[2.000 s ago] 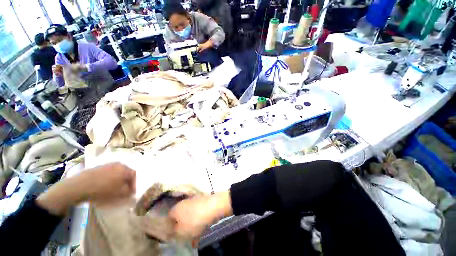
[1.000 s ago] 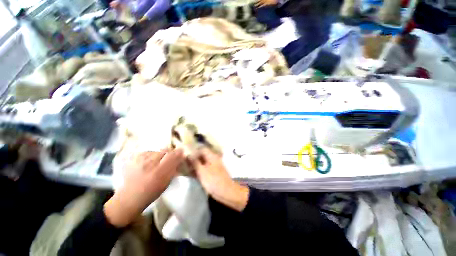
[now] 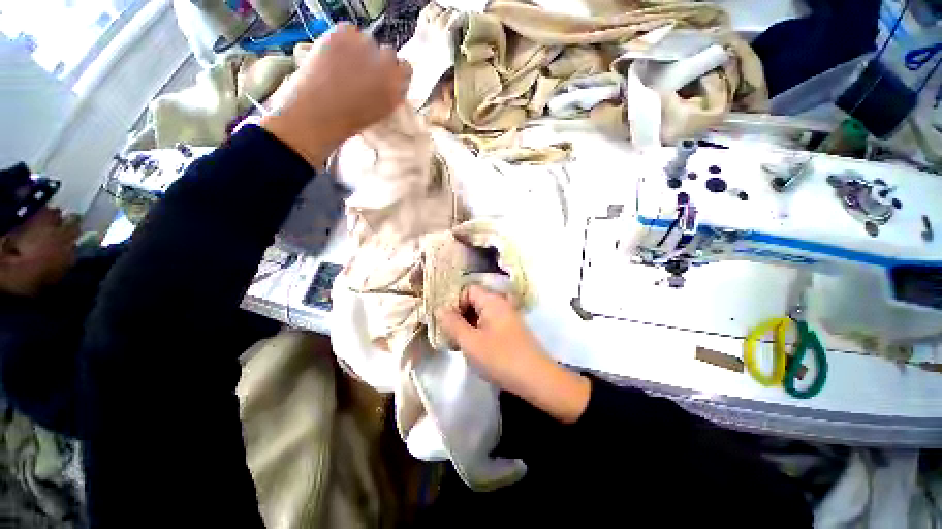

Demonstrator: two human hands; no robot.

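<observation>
A beige garment (image 3: 387, 196) with white lining (image 3: 449, 408) hangs over the table's front edge. My left hand (image 3: 346, 88) is raised at the upper left, fingers closed on the top of the beige cloth. My right hand (image 3: 506, 336) pinches the rim of a beige tube-like opening (image 3: 439, 274) at the garment's middle; dark shows inside it. The white sewing machine (image 3: 795, 207) with a blue stripe is right of the hands, and its needle area (image 3: 671, 243) is apart from the cloth.
Scissors with one yellow and one green handle (image 3: 787, 356) lie on the table (image 3: 661, 346) at the right. A beige and white garment pile (image 3: 578, 62) is behind. A person in a dark cap (image 3: 31, 217) is at the far left. Beige cloth (image 3: 300, 434) hangs below the table.
My left hand has moved up and away from my right hand, stretching the beige cloth upward. My right hand stays at the tube opening. The view has shifted left and closer.
</observation>
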